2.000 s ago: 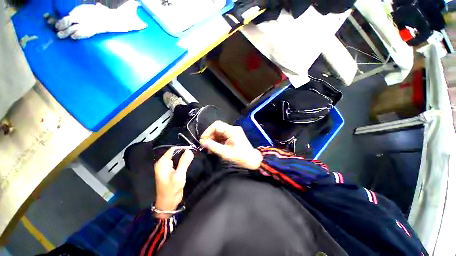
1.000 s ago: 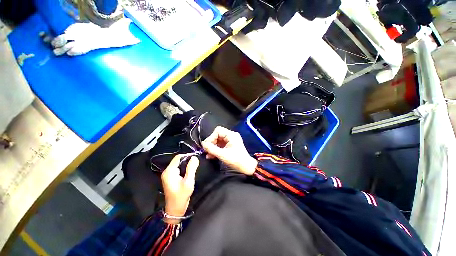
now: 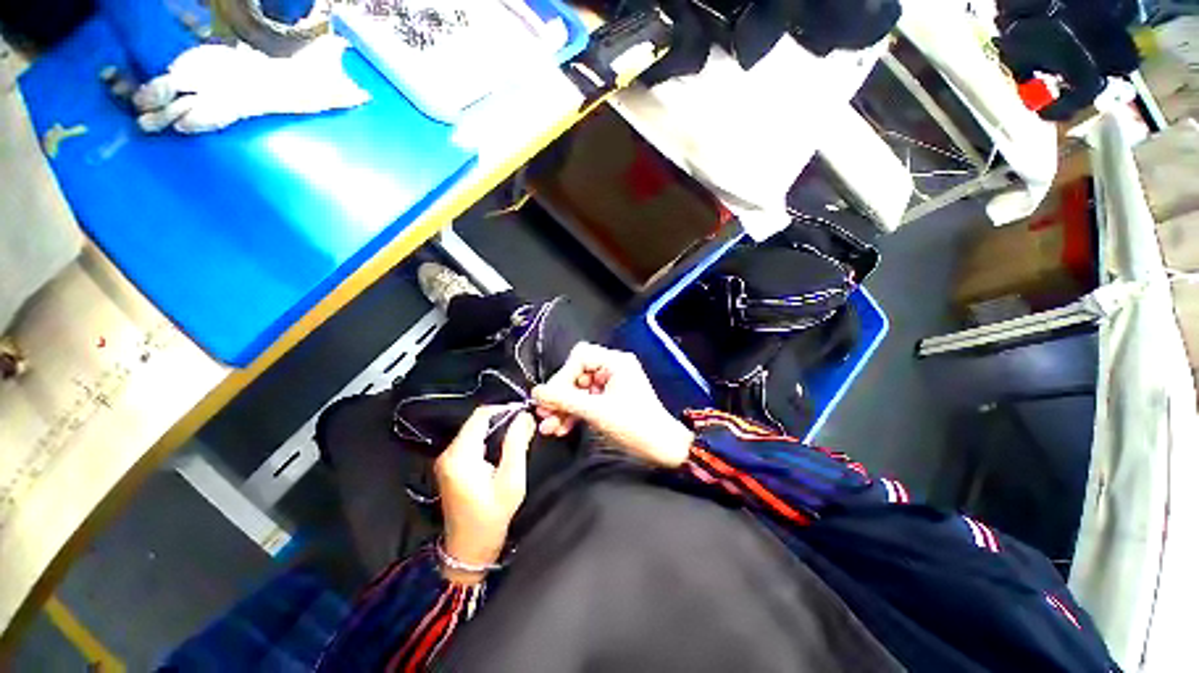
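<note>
A black fabric bag (image 3: 454,381) with thin pale curved lines of zipper (image 3: 416,398) or trim lies on my lap. My left hand (image 3: 484,476) is bare and pinches the bag's pale-lined edge between thumb and fingers. My right hand (image 3: 605,398) is bare and its fingertips meet the left ones at the same spot on the edge. Whether a small slider or pull is between the fingertips is too small to tell.
A blue mat (image 3: 250,197) covers the bench at upper left, with a white glove (image 3: 250,87) and a tray of dark small parts (image 3: 416,24). A blue crate (image 3: 843,392) of black bags stands right of my lap. A cardboard box (image 3: 635,197) is under the bench.
Both hands have moved slightly right and stay together at the bag's edge. The right hand's fingers have shifted a little. More of the parts tray shows than two seconds ago.
</note>
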